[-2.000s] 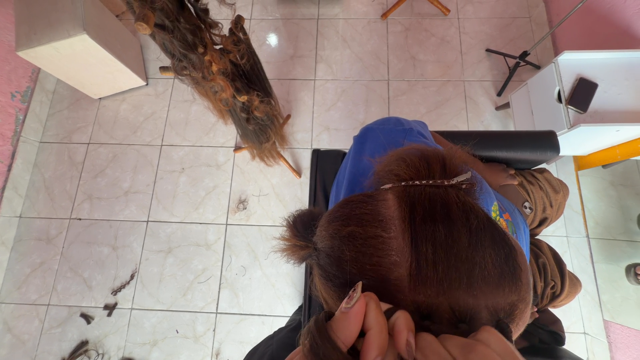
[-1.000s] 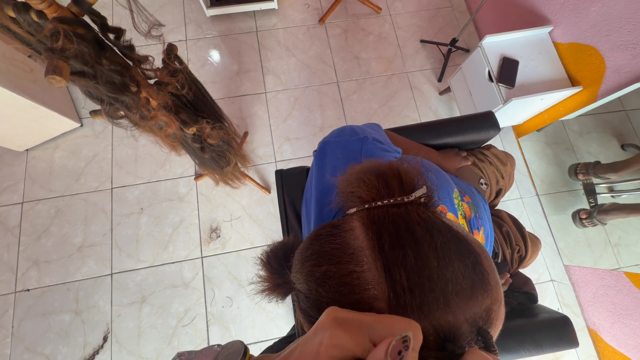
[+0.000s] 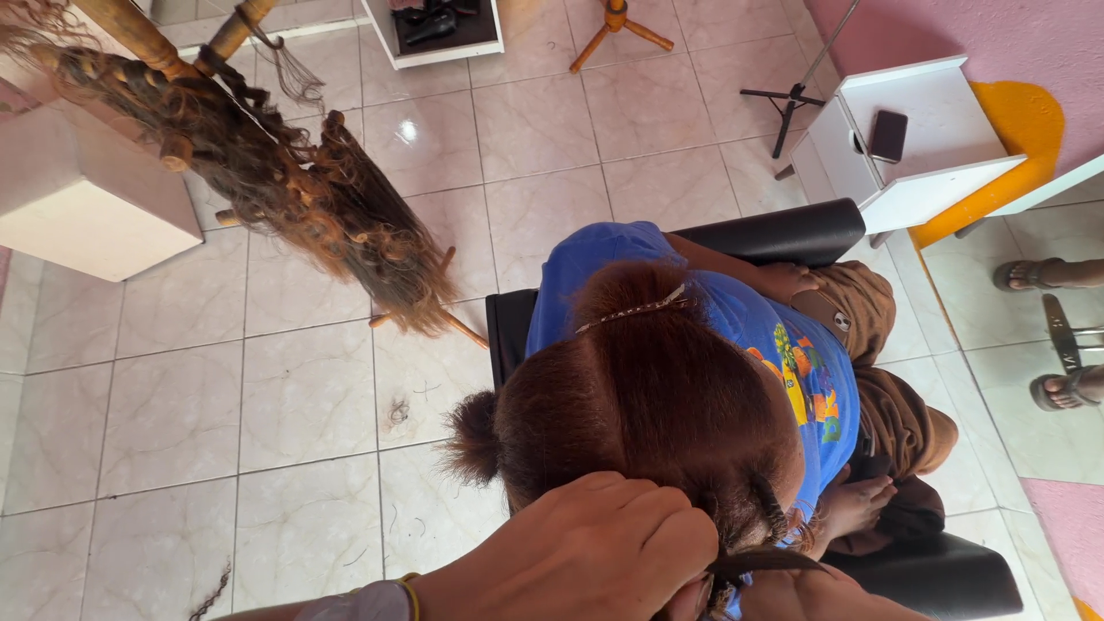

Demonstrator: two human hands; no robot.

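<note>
A seated person's head of reddish-brown hair fills the lower middle, parted into sections, with a patterned band or clip across one section and a tied tuft at the left. My left hand rests its knuckles on the head's lower side, its fingers curled round hair. Beside it at the bottom edge, my right hand has a dark strand stretched across its fingers. Both sets of fingertips are mostly hidden. Short braids or twists lie near the person's forehead.
A wooden rack draped with hair extensions stands at upper left, near a pale box. The person sits in a black chair. A white cabinet holds a phone. A mirror at right reflects sandaled feet.
My left hand has come further into view over the hair since one second ago. The dark strand across my right hand now shows. The view has shifted.
</note>
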